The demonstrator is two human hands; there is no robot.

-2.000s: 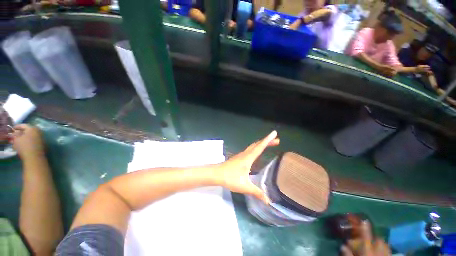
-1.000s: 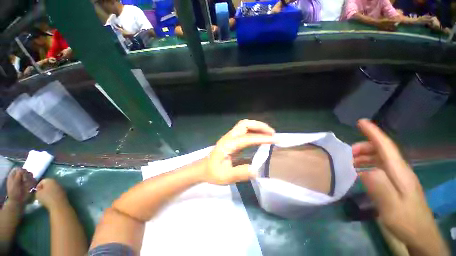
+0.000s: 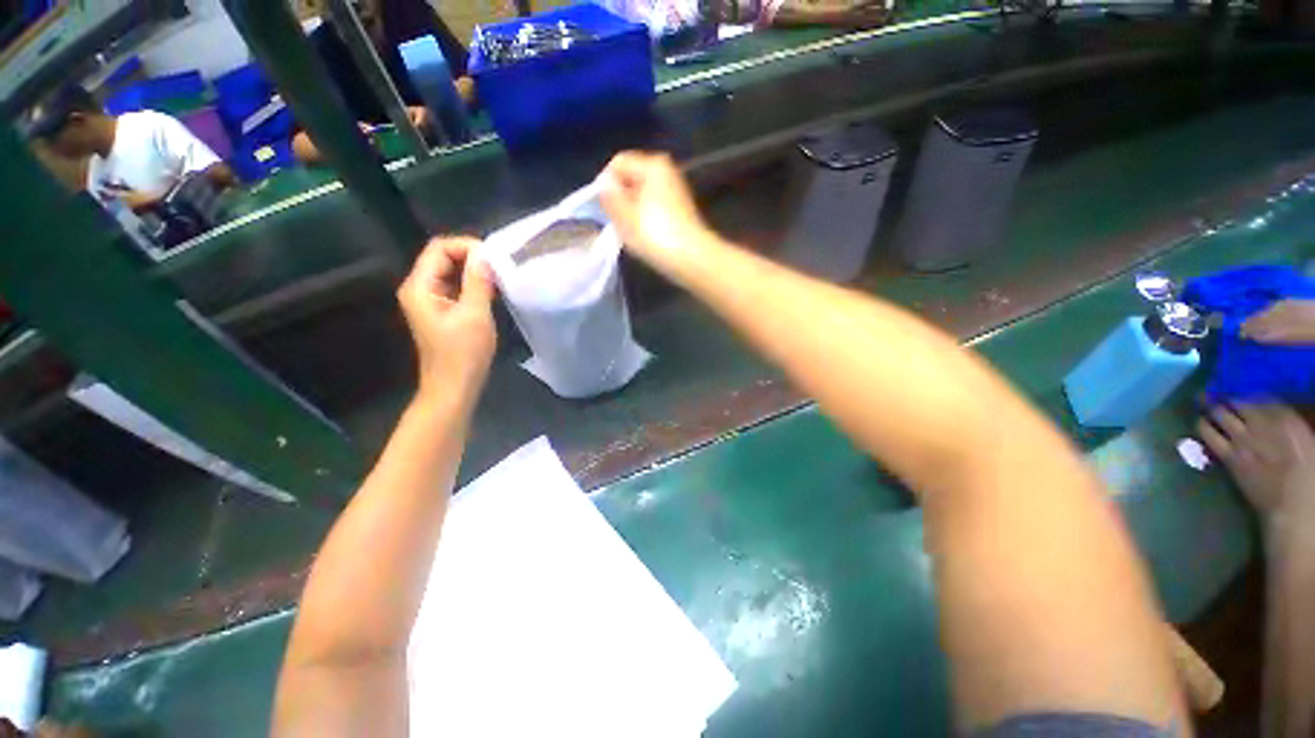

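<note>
A bagged unit point(image 3: 574, 325) stands upright in the lower green channel beyond the bench edge. The white bag is open at the top, and the unit's brownish end shows inside. My left hand point(image 3: 450, 300) pinches the left side of the bag's rim. My right hand point(image 3: 649, 209) pinches the right side of the rim. The stack of flat white bags point(image 3: 555, 620) lies on the green bench, below my hands and partly behind my left forearm.
Two grey speaker units point(image 3: 844, 202) stand in the channel to the right. Bagged units point(image 3: 51, 512) lie at far left, beyond a green post point(image 3: 188, 289). A light-blue bottle point(image 3: 1132, 372) and a neighbour's hands with blue cloth point(image 3: 1252, 325) are at right. A blue parts bin point(image 3: 565, 79) is across.
The bagged unit has moved from the bench into the channel, and both hands now grip its rim. My right hand was off the bag before. The view has shifted.
</note>
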